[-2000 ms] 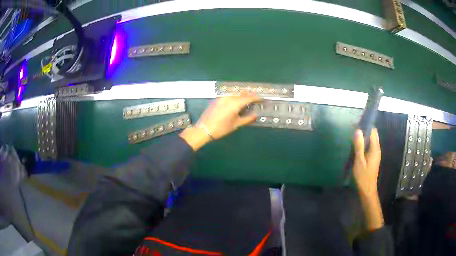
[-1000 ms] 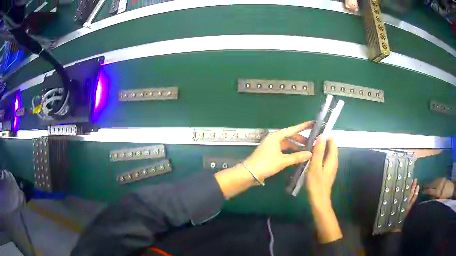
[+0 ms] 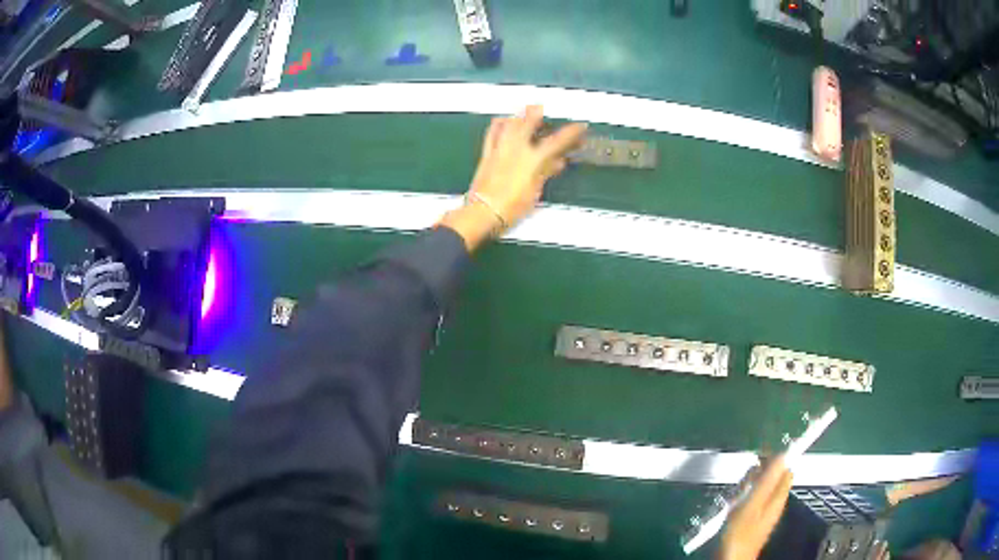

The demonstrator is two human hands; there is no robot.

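My left hand (image 3: pixel 513 170) is stretched over the far green lane. Its fingertips are at the left end of a grey studded bar (image 3: pixel 624 152) and hide that end; whether they grip it is unclear. My right hand (image 3: pixel 758 514), partly cut off by the bottom edge, holds a slim bar with a bright white strip (image 3: pixel 813 431), tilted up to the right, with small bumps along it. A dark studded bar (image 3: pixel 498 443) lies on the near white rail. Another bar (image 3: pixel 524 516) lies on the worktop below it.
Two bars (image 3: pixel 642 351) lie end to end on the near belt. A brass-coloured block (image 3: pixel 880 213) and a pink rounded stick (image 3: pixel 826 114) stand at the right. A black box with violet glow (image 3: pixel 164 279) is at left. Stacked bars (image 3: pixel 85 410) stand lower left. Another person's hand shows lower right.
My left hand has left the bars held near my right hand and reached forward to the far lane. My right hand still holds a bar, lower in the view. The camera view has shifted forward.
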